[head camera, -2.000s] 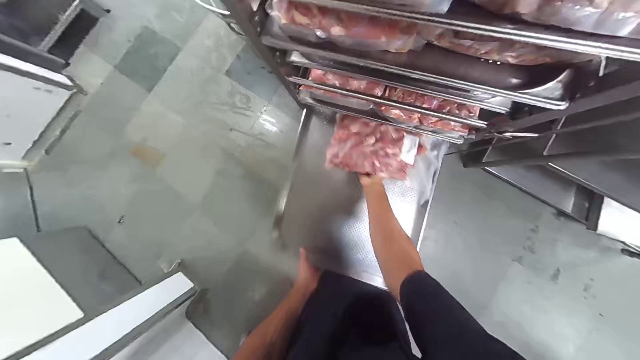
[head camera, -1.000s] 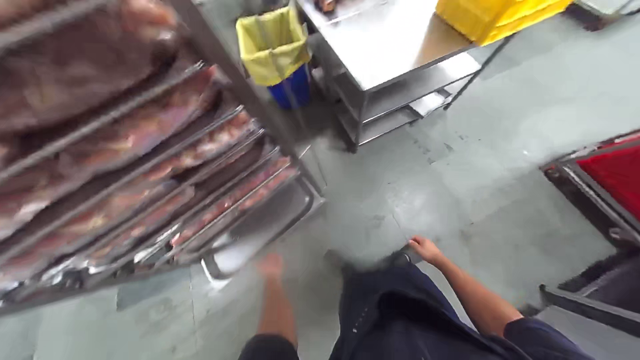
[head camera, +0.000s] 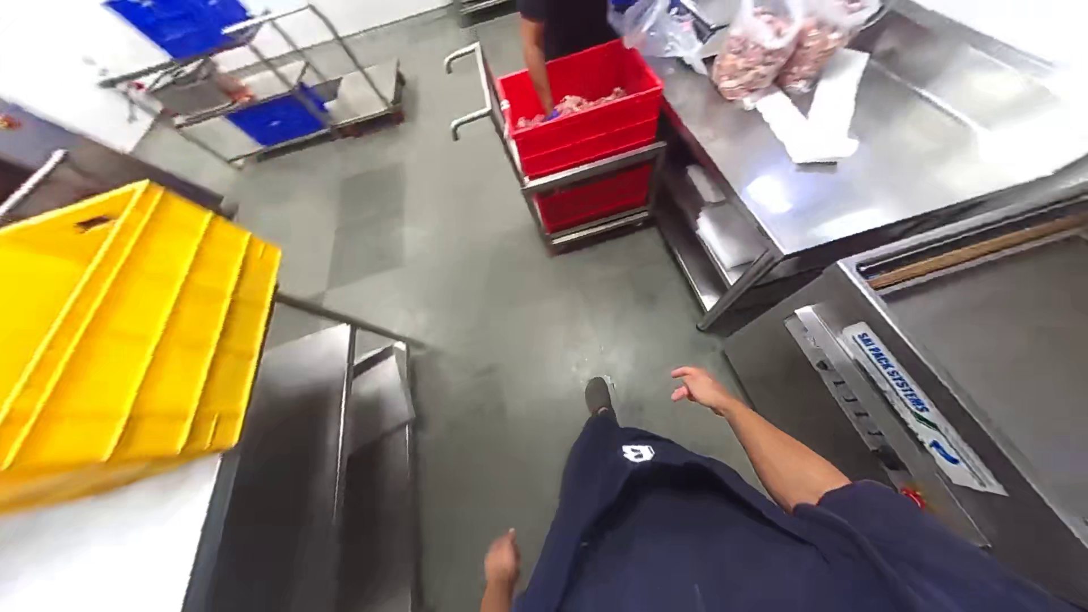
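Observation:
My right hand (head camera: 704, 389) hangs over the floor at lower centre right with its fingers apart and nothing in it, beside a stainless steel packing machine (head camera: 816, 374). Low in the view, left of my dark apron, is my left hand (head camera: 502, 558); it is partly blurred, with no object visible in it, and its finger position is hard to read. Ahead, a red plastic crate (head camera: 586, 127) holding pieces of raw meat (head camera: 586, 104) sits on a metal trolley (head camera: 595, 174). A co-worker's arm (head camera: 535, 64) reaches into that crate.
A yellow crate (head camera: 136, 331) stands on a steel table at left, above metal shelves (head camera: 289, 408). At right, a steel table (head camera: 901, 170) bears clear bags of meat (head camera: 756, 51) and white sheets (head camera: 820, 110). Blue crates (head camera: 280, 116) rest on a rack at upper left. Grey floor (head camera: 493, 340) runs between.
Two seconds ago my right hand was on a bag of meat over a metal tray by a rack; that bag is no longer in my hand. The view has swung widely to another part of the room.

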